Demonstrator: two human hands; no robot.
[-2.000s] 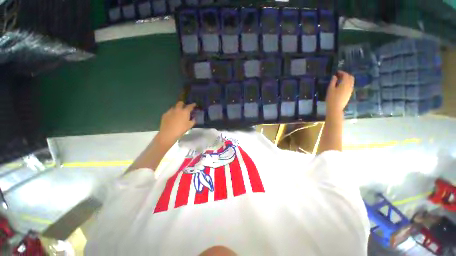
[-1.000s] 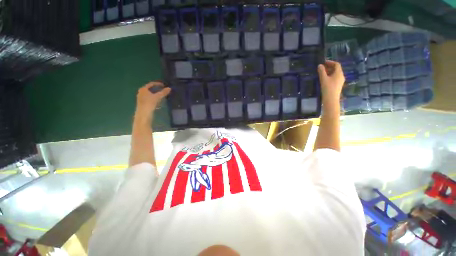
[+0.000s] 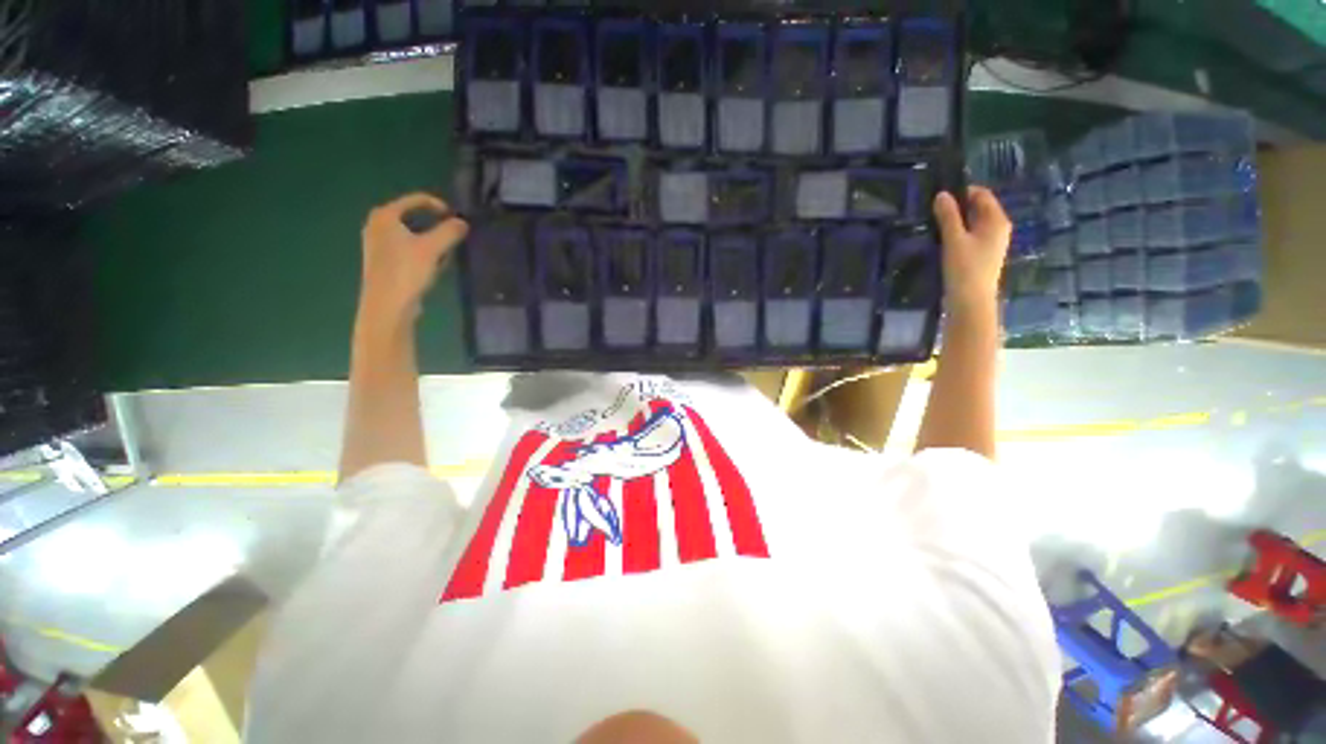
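The black tray is in front of me, with two rows of upright blue-edged phone housings and a middle row of sideways ones. Each housing shows a pale grey-blue keypad at one end. My left hand pinches the tray's left edge. My right hand grips the tray's right edge. Whether the tray touches the mat is hard to tell. The lower right housing sits slightly lower than its neighbours.
Stacked black trays stand at the left on the green mat. A clear blister tray and a stack of filled blister trays lie at the right. Another filled tray is behind. Red and blue stools stand on the floor.
My left hand has let go of the tray's lower left area and moved up and left to its left edge. The tray has shifted left and slightly upward, with my right hand still at its right edge.
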